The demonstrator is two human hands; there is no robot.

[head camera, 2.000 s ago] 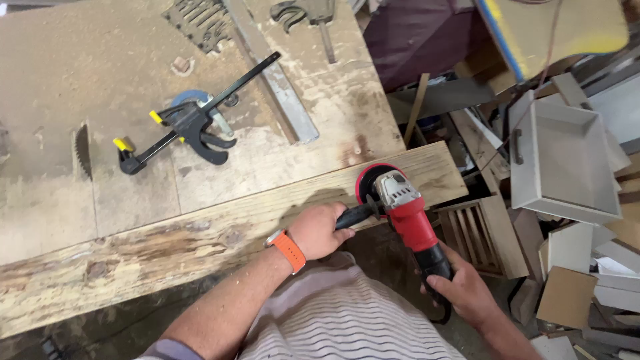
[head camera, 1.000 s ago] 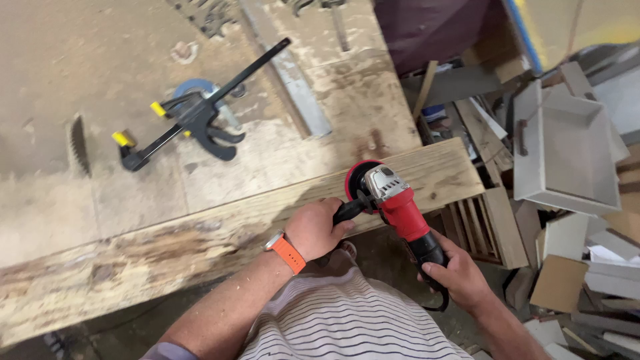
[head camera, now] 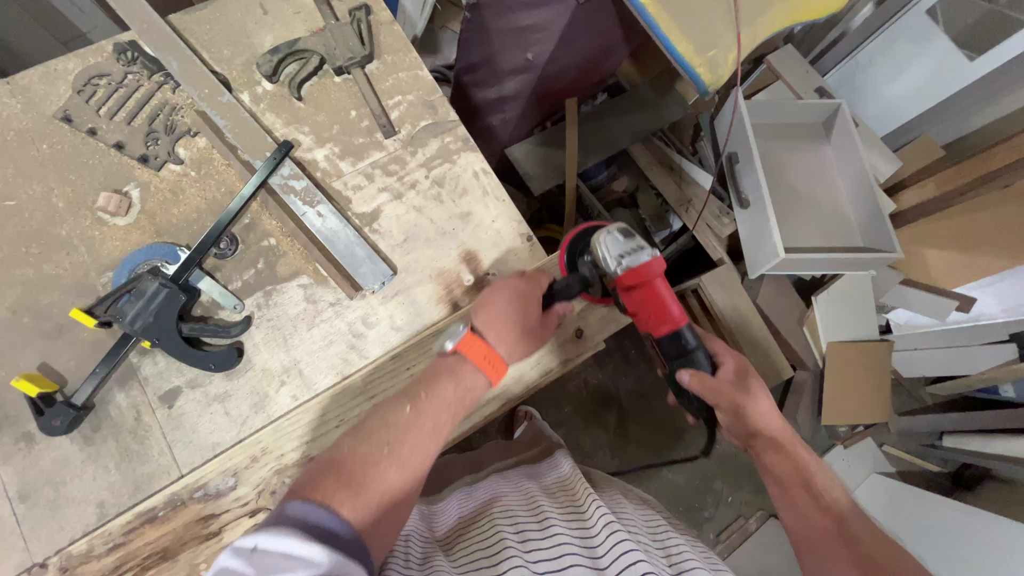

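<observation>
A red and black angle grinder (head camera: 650, 296) with a red-rimmed disc (head camera: 578, 250) is held in both hands. My left hand (head camera: 518, 314), an orange-strapped watch at its wrist, grips the black side handle. Around the black rear body of the tool my right hand (head camera: 724, 388) is closed, and a cord hangs below it. The disc is over the right end of a long wooden plank (head camera: 320, 432) that lies along the bench's near edge; whether it touches the wood cannot be told.
On the workbench (head camera: 448, 184) lie a black bar clamp (head camera: 160, 308), a blue flap disc (head camera: 148, 260), a metal bar (head camera: 320, 212), a dusty clamp (head camera: 324, 56) and a carved piece (head camera: 124, 104). Right of the bench, an open drawer (head camera: 800, 176) rests among wood scraps.
The grinder has moved along the plank toward its right end, both hands still on it. The view has shifted, showing more of the bench's far side.
</observation>
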